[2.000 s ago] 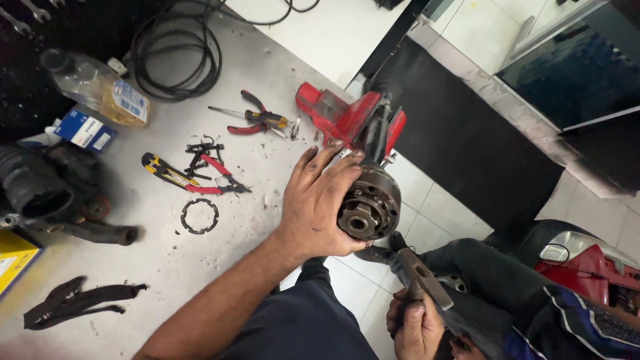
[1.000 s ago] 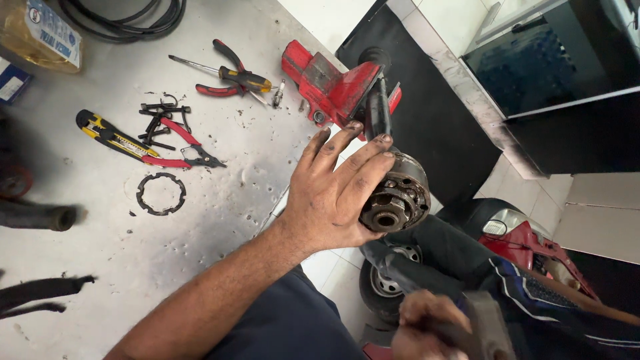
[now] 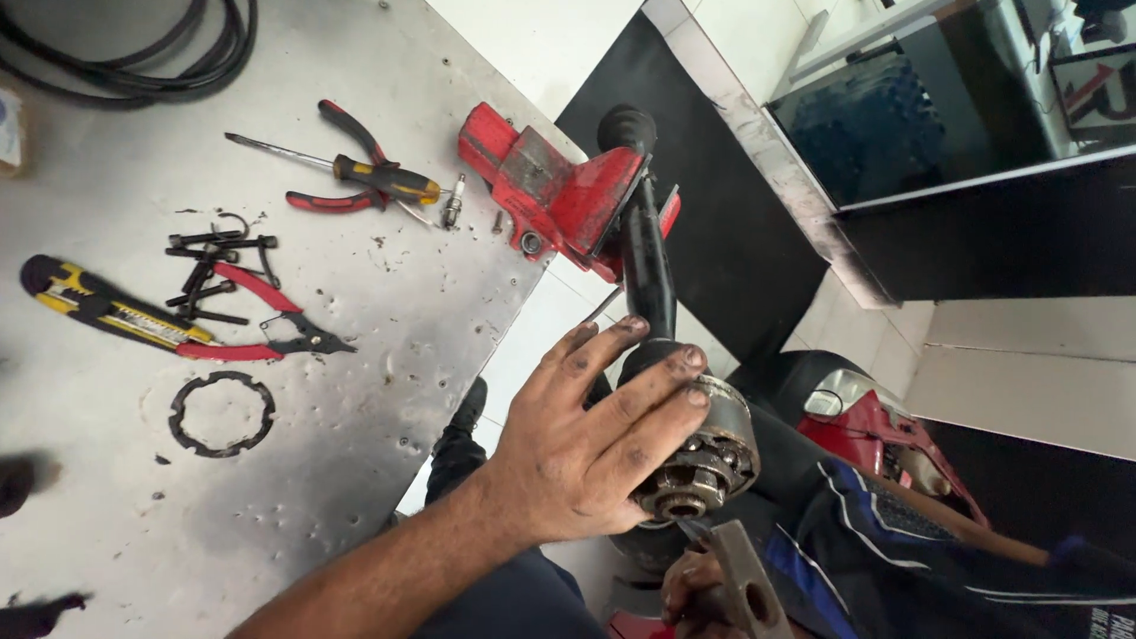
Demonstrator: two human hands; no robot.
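Note:
A black drive shaft (image 3: 649, 257) is clamped in a red bench vise (image 3: 568, 191), with a greasy CV joint (image 3: 732, 426) at its near end. My left hand (image 3: 577, 435) lies over the joint, its dark-stained fingers spread across the housing and the rubber boot edge. Balls and a splined centre hub (image 3: 682, 501) show at the joint's face. Just below the joint, my right hand (image 3: 697, 577) is partly hidden behind the metal head of a hammer (image 3: 750, 590), which it holds. A thin metal piece shows between the hammer and the hub; what it is cannot be told.
On the metal bench (image 3: 355, 461) lie circlip pliers (image 3: 266, 311), a utility knife (image 3: 106, 306), several black bolts (image 3: 209, 293), a notched ring (image 3: 222, 414), a screwdriver (image 3: 386, 177) over red-handled pliers (image 3: 333, 202), and a spark plug (image 3: 453, 204). Another person's clothed body (image 3: 852, 524) is at the right.
My left hand stays on the joint. My right hand and the hammer, blurred and lower right of the joint a second ago, are now close below its hub. The view has shifted.

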